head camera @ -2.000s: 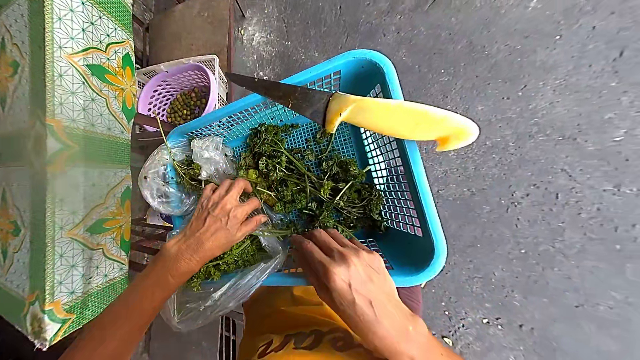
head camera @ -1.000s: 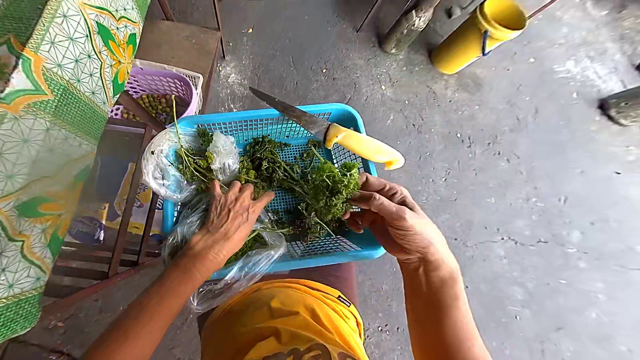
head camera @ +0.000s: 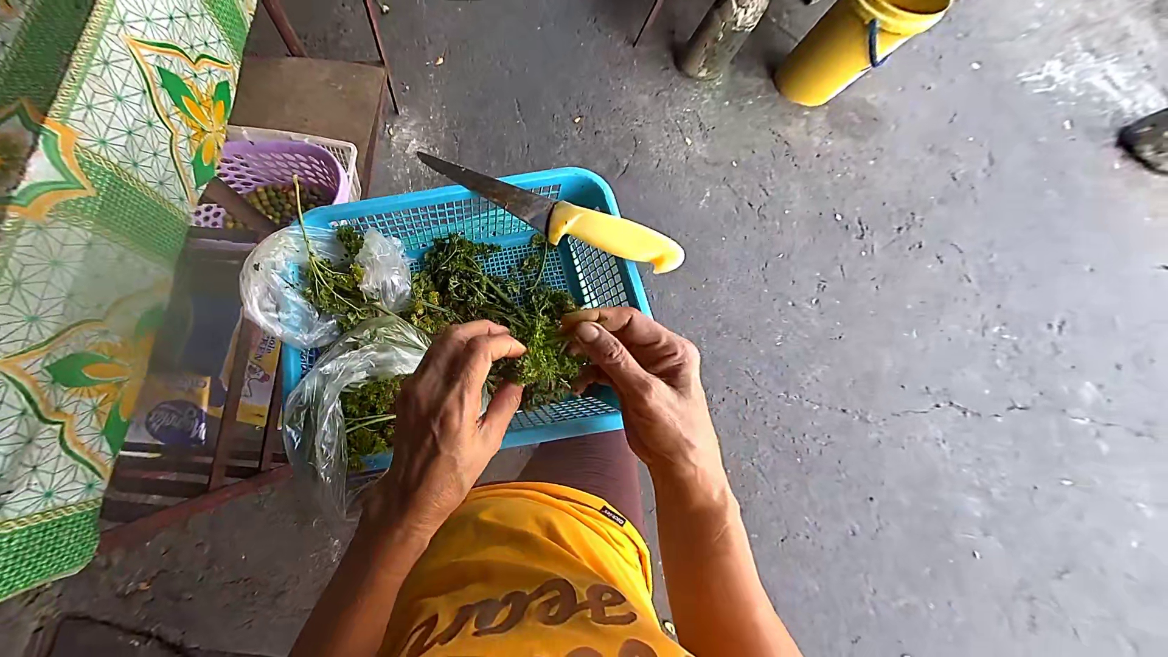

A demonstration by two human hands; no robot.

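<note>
A blue plastic basket holds curly leafy herbs, which look like parsley. My right hand pinches a sprig of the herb between thumb and fingers over the basket's near right side. Close by on the left, my left hand hovers at the leaves with thumb and fingers apart; whether it touches them is not clear. Clear plastic bags with more herb in them lie at the basket's left side. Across the basket's far rim rests a knife with a yellow handle, its blade pointing to the upper left.
A patterned tablecloth covers a table at the left. Beside it, a purple basket holds small round fruits, near a brown seat. A yellow bucket and a worn post stand on the concrete floor farther off.
My left hand has lifted off the herbs and bags and moved right, close to my right hand. Between the two earlier frames, my right hand moved to the basket's right side. The view has shifted.
</note>
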